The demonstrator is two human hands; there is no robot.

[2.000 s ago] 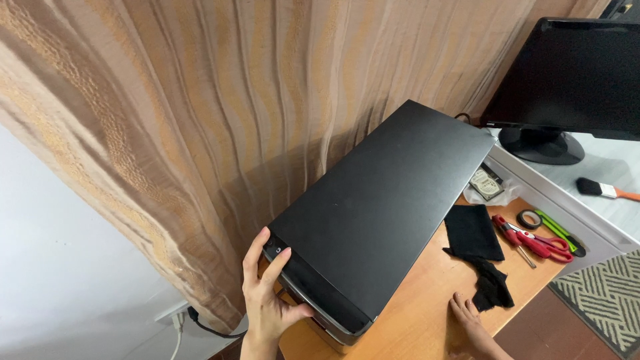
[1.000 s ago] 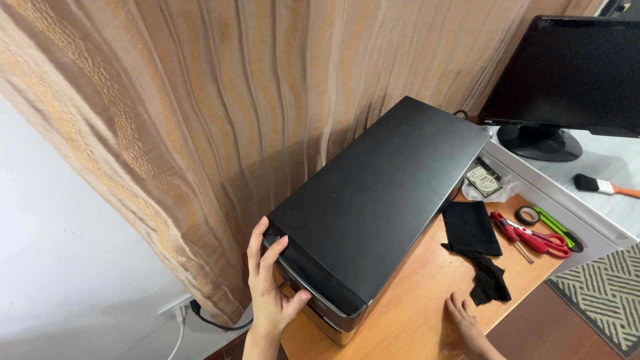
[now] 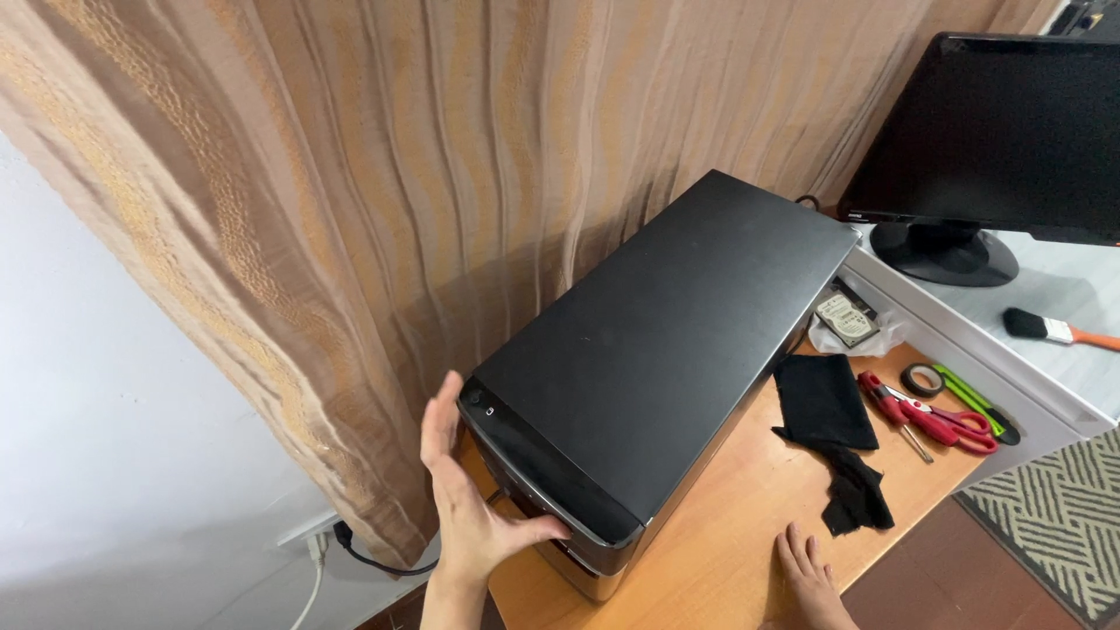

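A black computer tower [image 3: 647, 341] stands on a wooden tabletop [image 3: 735, 525]. My left hand [image 3: 477, 499] is at its front end, the thumb against the front panel and the fingers spread along the left corner beside the power button. It touches the case without gripping around it. My right hand [image 3: 809, 582] rests on the tabletop at the near edge, fingers spread, holding nothing. Black cloth pieces [image 3: 827, 402] lie just beyond it. Farther off lie red-handled scissors [image 3: 945, 420], a red-handled screwdriver [image 3: 892, 407], a tape roll [image 3: 922, 380] and a green utility knife [image 3: 971, 398].
A hard drive [image 3: 844, 317] lies on clear plastic by the tower's right side. Right of it, a white desk carries a monitor [image 3: 997, 140] and a paintbrush [image 3: 1059, 328]. A patterned curtain [image 3: 394, 219] hangs behind the tower. Plugs and cords [image 3: 319, 547] are low on the wall.
The fingers of my left hand have slid off the top's front corner to its left edge. My right hand stays on the tabletop.
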